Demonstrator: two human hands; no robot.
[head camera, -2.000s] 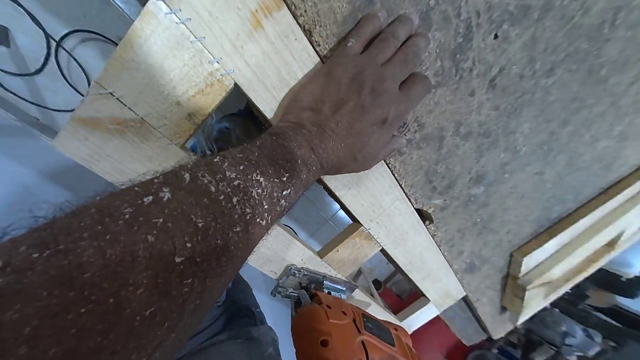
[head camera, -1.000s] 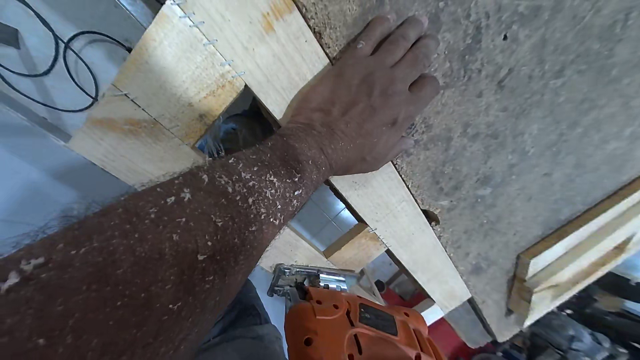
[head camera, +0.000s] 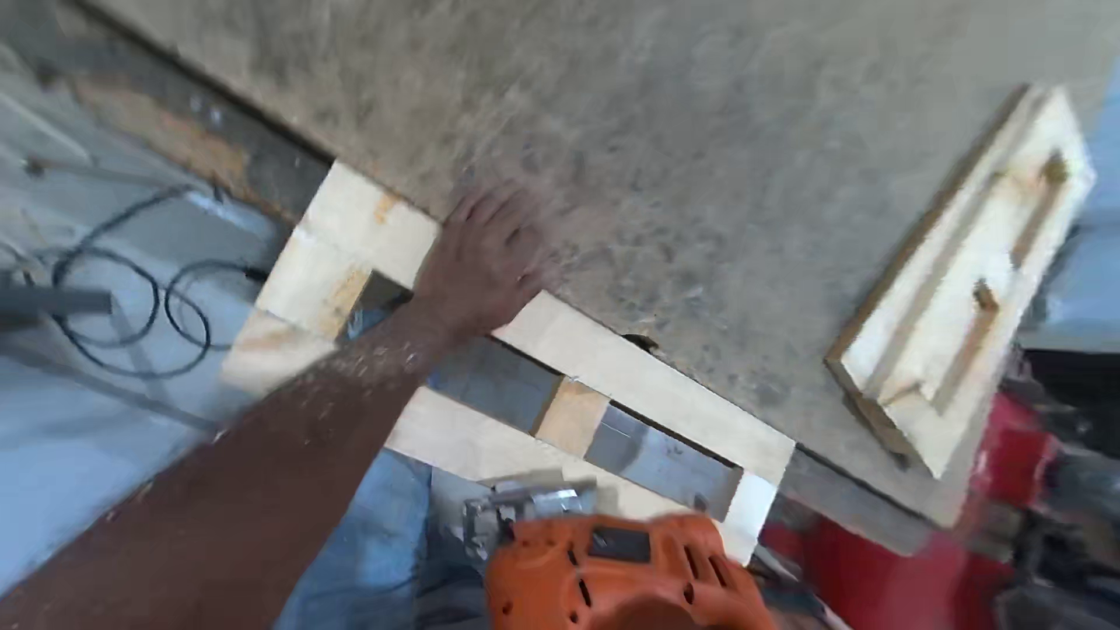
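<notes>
My left hand (head camera: 486, 262) lies palm down across the upper rail of a pale wooden frame (head camera: 647, 363), its fingers reaching onto a worn, dusty workbench top (head camera: 700, 175). It grips nothing. Bits of sawdust cling to the wrist and forearm. At the bottom centre is an orange jigsaw (head camera: 621, 560), its metal shoe at the lower rail of the frame. I cannot make out my right hand, and the jigsaw's lower part is cut off by the picture's edge. The frame has cross pieces with openings between them.
A pale wooden piece with raised strips (head camera: 954, 306) rests on the bench at the right. Black cable (head camera: 131, 306) lies coiled at the left, over a light floor. Red material (head camera: 884, 569) and blurred clutter are at the lower right.
The view has shifted widely, bringing more of the bench and the frame into sight. My left hand stays on the frame's upper rail. The jigsaw's shoe now overlaps the lower rail.
</notes>
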